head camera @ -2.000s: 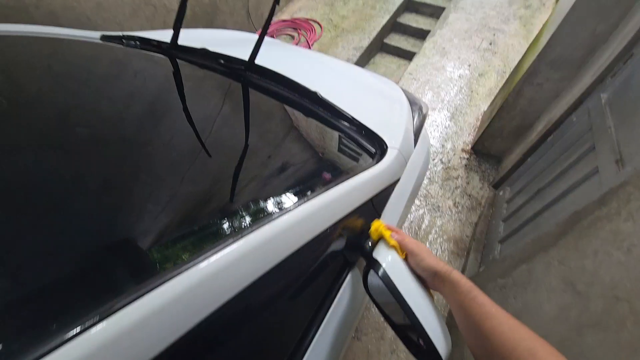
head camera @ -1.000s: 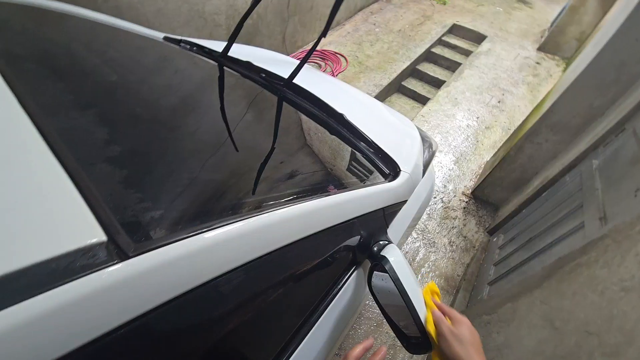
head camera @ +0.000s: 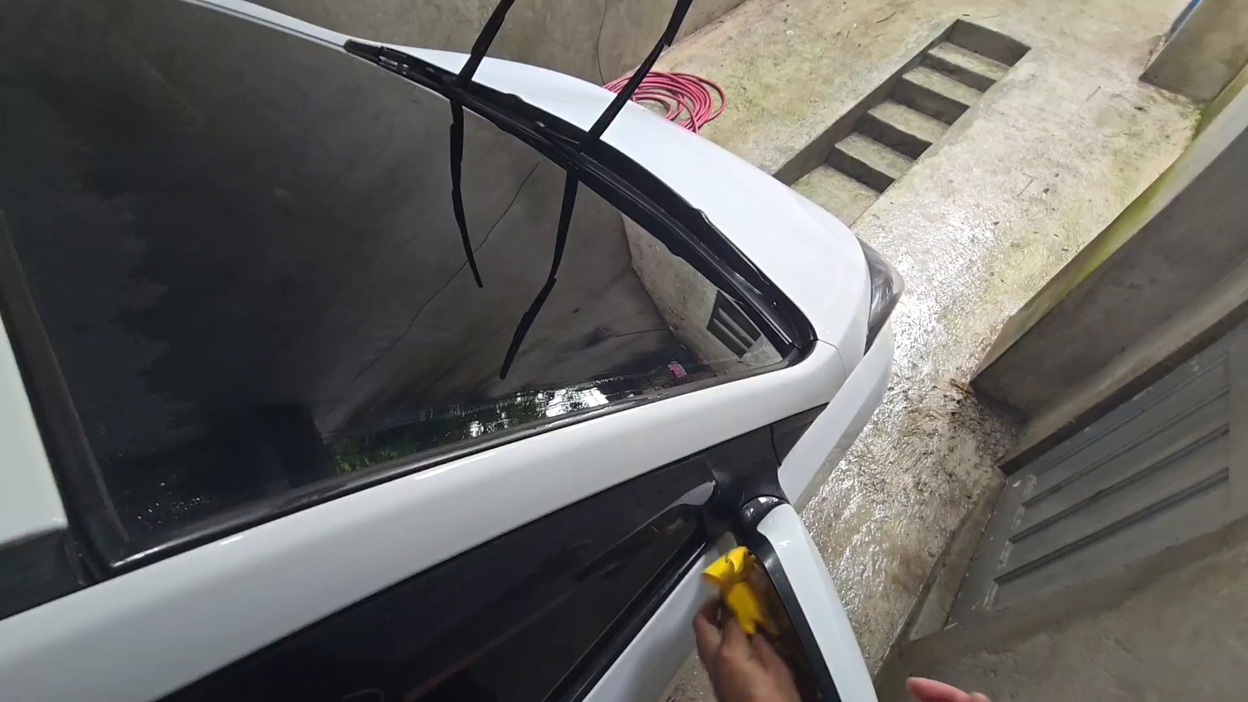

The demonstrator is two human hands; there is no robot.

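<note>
My left hand grips a crumpled yellow cloth over the glass side of the car's side mirror. Motion blurs the cloth, and it hides part of the mirror glass. The mirror has a white housing and a black inner rim, and its black mount joins the door of a white car. Only some fingers of my right hand show at the bottom edge, just right of the mirror housing; the rest is out of frame.
Two black wiper arms stand raised off the dark windshield. A coiled red hose lies beyond the hood. Concrete steps are set in the wet floor ahead. A wall with a grey louvered panel stands at the right.
The yellow cloth was in my right hand, at the outer side of the mirror; now it is in my left hand at the glass side. My right hand has moved down, mostly out of view.
</note>
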